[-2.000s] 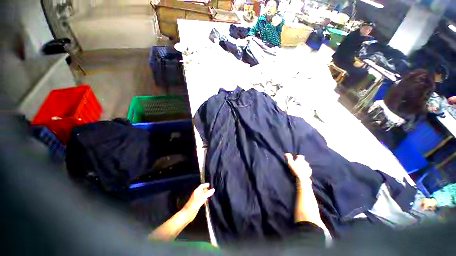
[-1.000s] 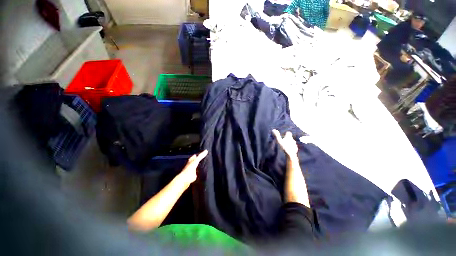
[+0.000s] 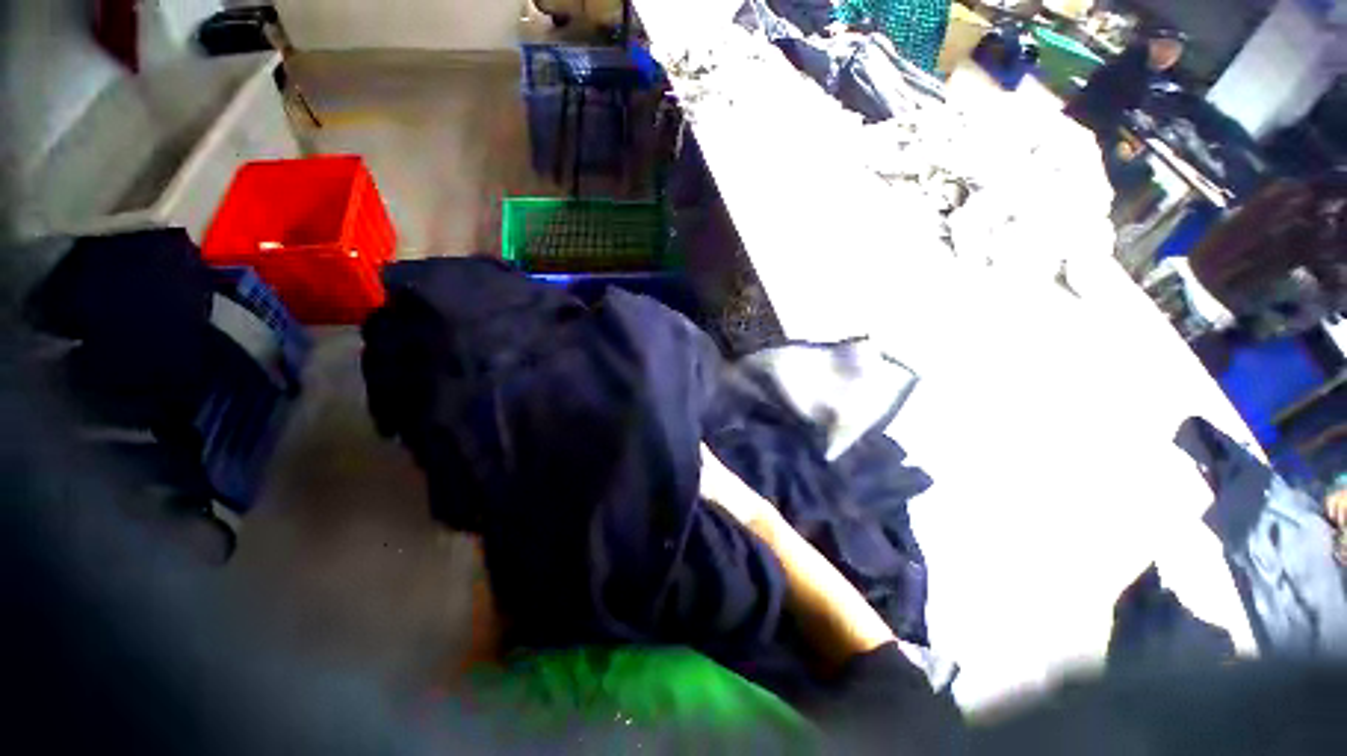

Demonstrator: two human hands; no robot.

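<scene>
A dark navy garment [image 3: 591,428] is bunched in front of me, over the table's left edge and the crates. Its trailing part and a pale grey panel [image 3: 842,387] lie on the white table [image 3: 1019,502]. My right forearm [image 3: 805,576] reaches into the bundle; the cloth hides my right hand and its fingers. My left hand is not visible. The bundle covers most of the blue crate, whose rim [image 3: 628,281] shows behind it.
A green crate [image 3: 584,234] stands behind the bundle, a red crate [image 3: 303,236] on the floor at left. A blue crate with dark cloth [image 3: 259,399] is nearer left. Grey and dark pieces [image 3: 1282,547] lie at the table's right, beside another person's hand [image 3: 1337,505].
The garment, earlier spread on the table under both hands, is now gathered up and shifted left off the table edge. Both hands have gone out of sight; my view has shifted.
</scene>
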